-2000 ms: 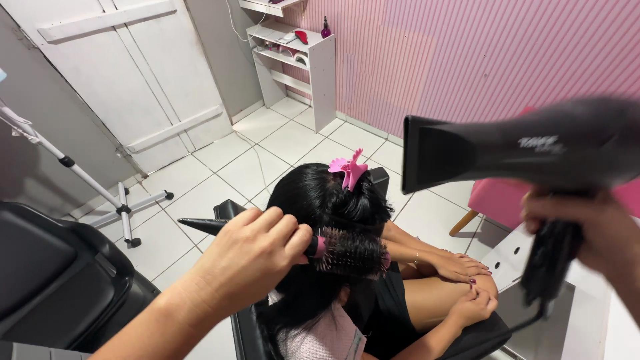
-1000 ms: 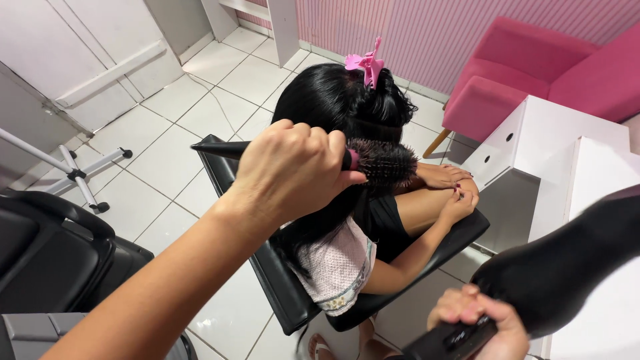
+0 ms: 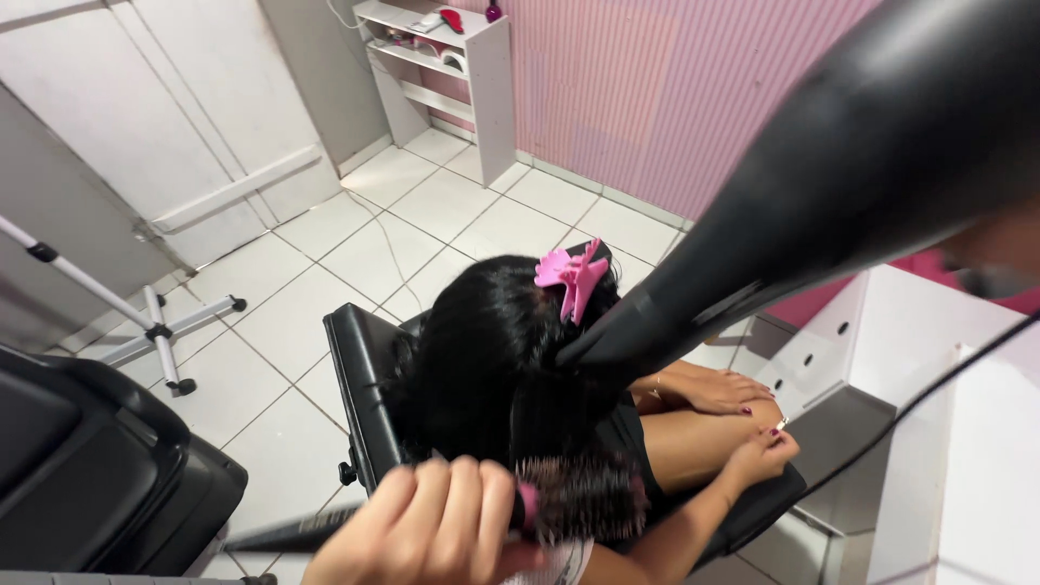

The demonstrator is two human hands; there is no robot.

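My left hand (image 3: 431,520) is closed around the black handle of a round hairbrush (image 3: 581,496), whose bristles lie at the lower part of the seated person's black hair (image 3: 487,341). A pink claw clip (image 3: 573,276) holds hair up on top of the head. From the upper right a black hair dryer (image 3: 780,179) reaches down, its nozzle close to the hair just below the clip. Of my right hand (image 3: 1003,240) only a blurred part shows at the right edge behind the dryer; its fingers on the handle are mostly hidden.
The person sits in a black salon chair (image 3: 357,382), hands on the knees. A white drawer unit (image 3: 886,341) stands at the right, with the dryer's cord (image 3: 918,406) passing before it. Left are a wheeled stand (image 3: 158,331) and another black chair (image 3: 97,463). A white shelf (image 3: 494,106) is behind.
The hair dryer has come up from the lower right, and its nozzle is now close to the hair. The brush has moved down to the lower part of the hair.
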